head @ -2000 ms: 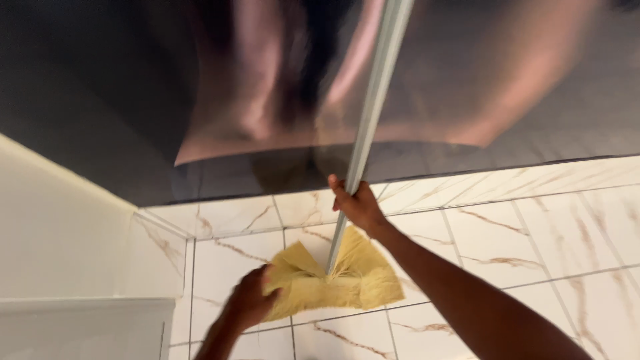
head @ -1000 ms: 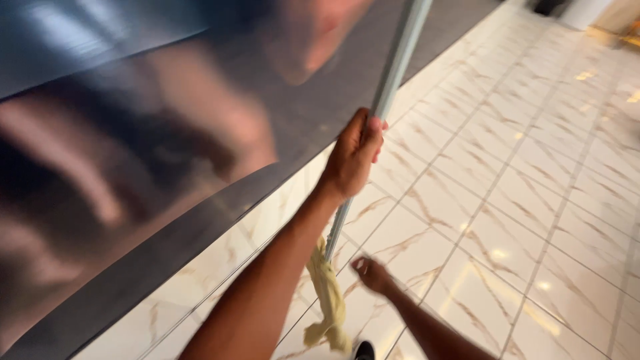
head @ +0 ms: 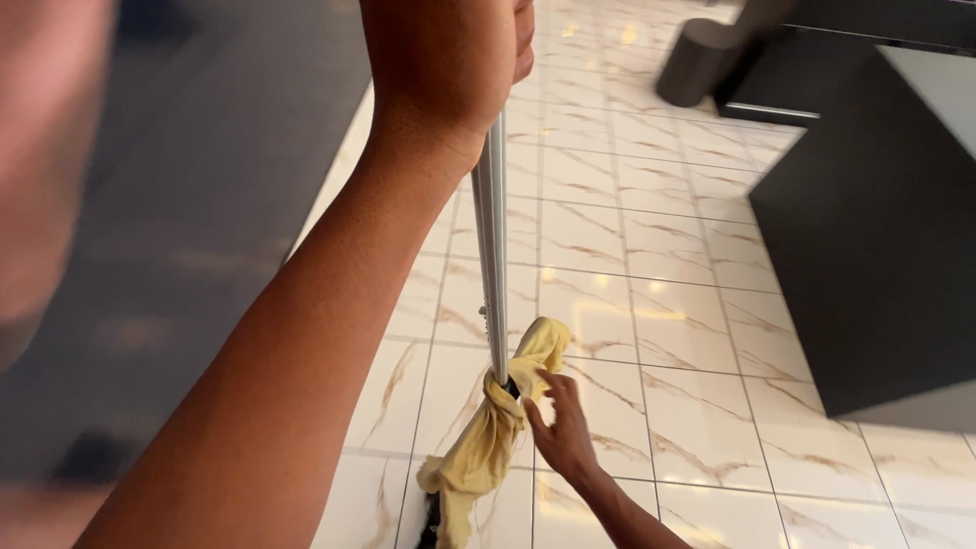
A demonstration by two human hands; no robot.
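Observation:
A grey metal pole (head: pixel 494 252) slants down to the tiled floor, its upper end hidden behind my left hand (head: pixel 457 61), which is wrapped around it near the top of the view. A yellow cloth (head: pixel 488 446) is twisted around the pole's lower end, over a dark fitting (head: pixel 510 387). Just right of the cloth is my right hand (head: pixel 560 423), its fingers spread and reaching the cloth's edge; whether they touch it I cannot tell. Part of a black item (head: pixel 431 526) shows beneath the cloth's lower end, bearing small writing.
Along the left runs a dark glossy panel (head: pixel 206 168) with blurred reflections. White marble-look tiles (head: pixel 686 396) cover the floor. A large dark box-shaped unit (head: pixel 862 244) stands on the right, and a grey cylindrical bin (head: pixel 695 65) stands beyond it.
The view has swung right, bringing the dark unit and the bin in. My right hand has come to the cloth from a spot apart from it. My left hand remains on the pole.

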